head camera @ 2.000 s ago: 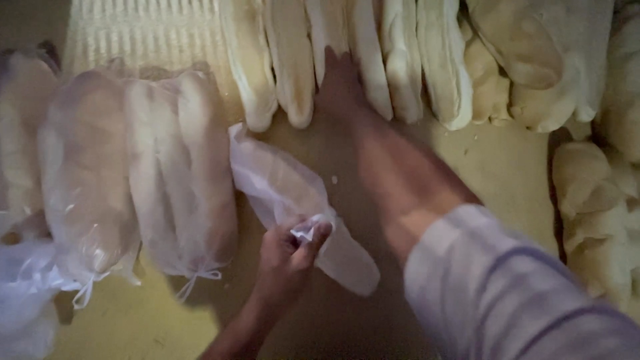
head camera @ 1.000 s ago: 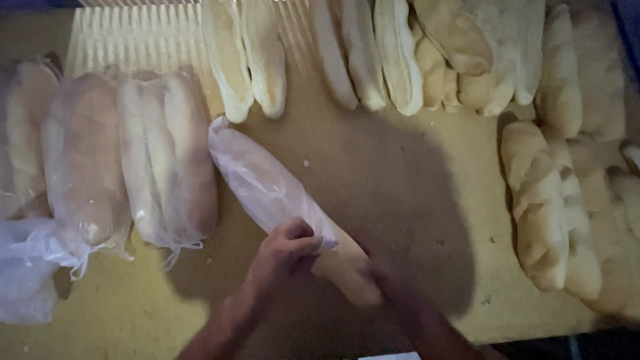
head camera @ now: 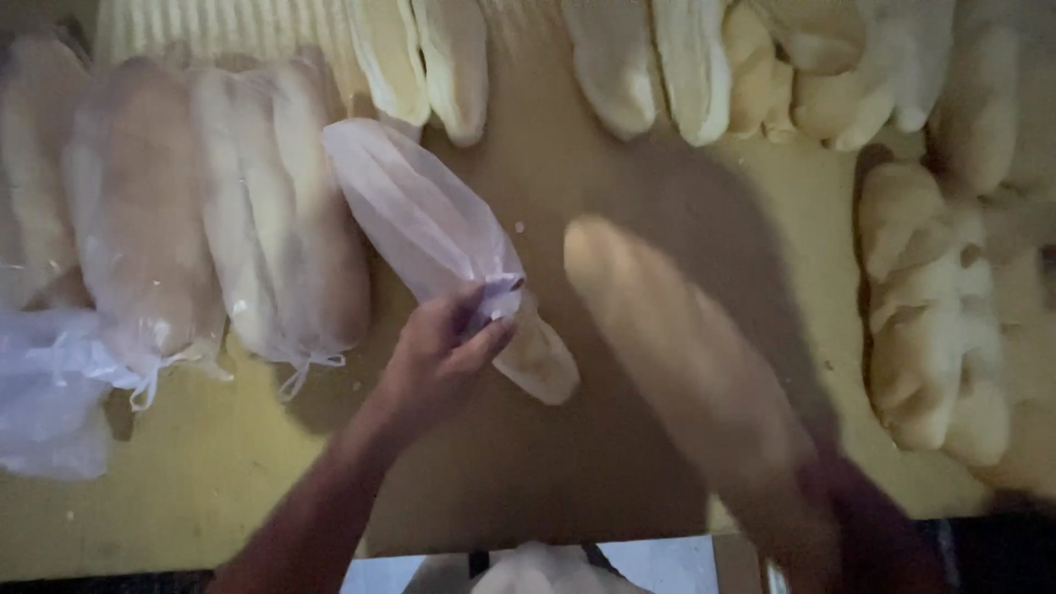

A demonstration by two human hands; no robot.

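My left hand [head camera: 441, 351] grips the gathered mouth of a translucent plastic bag [head camera: 421, 206], which lies slanted on the yellow table [head camera: 206, 495]. Long bread shows through the bag, and the end of a loaf [head camera: 544, 363] sticks out past my fingers. To the right, a blurred long bread loaf [head camera: 676, 338] slants above the table, its near end at my right hand [head camera: 813, 495]. The fingers of that hand are mostly hidden by the loaf and blur, but it holds the loaf.
Knotted plastic bags of long loaves [head camera: 144, 206] line the left side, beside a crumpled plastic bag [head camera: 49, 396]. More long loaves [head camera: 450, 66] lie at the far edge near a ribbed surface [head camera: 223, 25]. Lumpy bread loaves [head camera: 932, 313] sit at the right.
Two seconds ago my right hand was among the loaves at the far side; it is now at the near right with a loaf. Fewer loaves stand in the far middle. My left hand still grips the bag.
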